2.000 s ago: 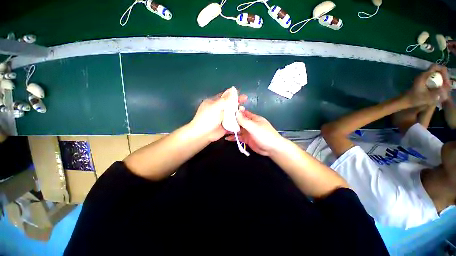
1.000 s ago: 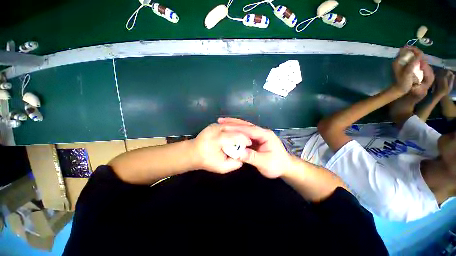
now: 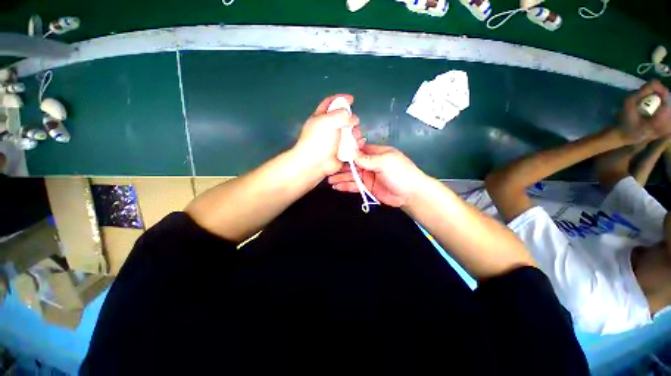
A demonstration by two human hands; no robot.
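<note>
My left hand (image 3: 321, 141) is closed around a pale corded piece (image 3: 347, 147) in front of my chest, near the bench's front edge. The piece's white rounded end shows above my fingers. A thin white cord loop (image 3: 365, 189) hangs from its lower end. My right hand (image 3: 388, 175) is beside the lower end, fingers partly curled at the piece and cord; whether it grips either is unclear. A stack of white slips (image 3: 441, 99) lies on the green bench (image 3: 257, 110) to the right.
Corded and labelled pieces (image 3: 544, 17) lie on the green belt behind the pale rail (image 3: 331, 42). More pieces (image 3: 54, 117) lie at far left. Cardboard boxes (image 3: 158, 209) stand below the bench at left. A neighbour in a white shirt (image 3: 581, 235) holds a cream piece at right.
My hands have moved up and forward from near my body. The piece, mostly covered a second ago, now shows with its cord hanging down. The view has shifted, so the belt pieces sit higher.
</note>
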